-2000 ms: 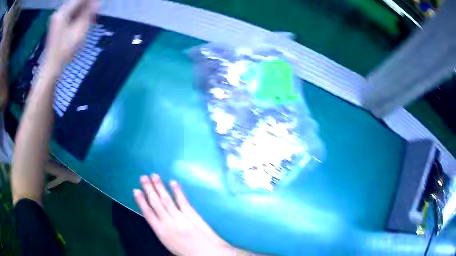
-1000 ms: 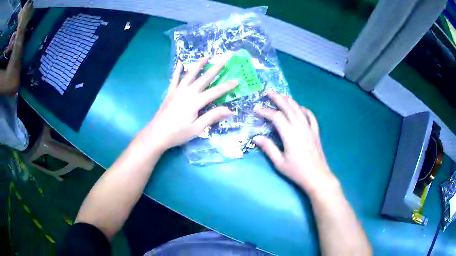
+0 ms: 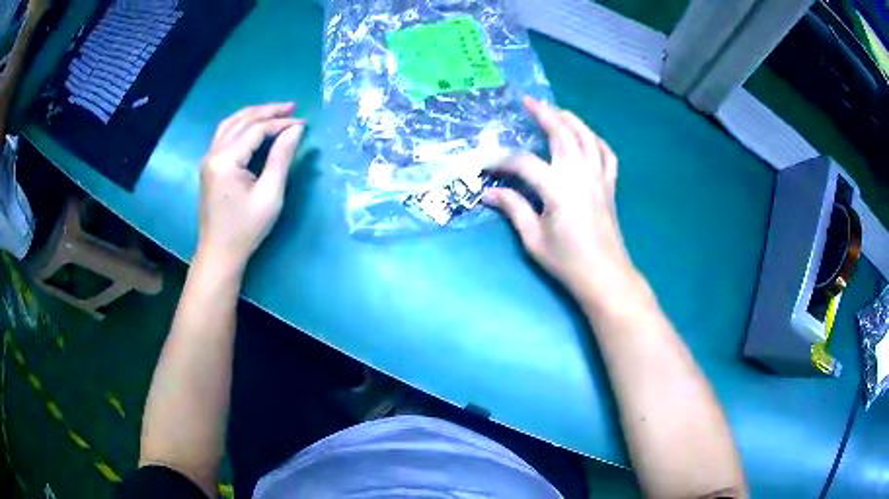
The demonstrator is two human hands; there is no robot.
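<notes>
The clear plastic parts bag point(image 3: 375, 136), full of small silver and dark metal pieces, lies on the green mat, with a green label point(image 3: 446, 57) on it. Loose-looking pieces point(image 3: 448, 198) show at its near end. My right hand point(image 3: 573, 200) is over the bag's right side, thumb and index finger at these pieces; whether they grip one cannot be told. My left hand point(image 3: 242, 185) is left of the bag, off it, fingers curled with a gap to the thumb and nothing visible in it.
Pale pieces point(image 3: 122, 54) lie in rows on the black mat point(image 3: 185, 68) at the upper left. A grey tape dispenser point(image 3: 785, 263) with an amber roll stands at the right, beside a small silvery bag point(image 3: 874, 336). A grey post point(image 3: 731, 49) rises behind. A stool point(image 3: 97, 253) stands lower left.
My left hand has come off the bag to the left. My right hand stays at the bag, its fingertips now at the pieces at the near end. The bag appears higher in view.
</notes>
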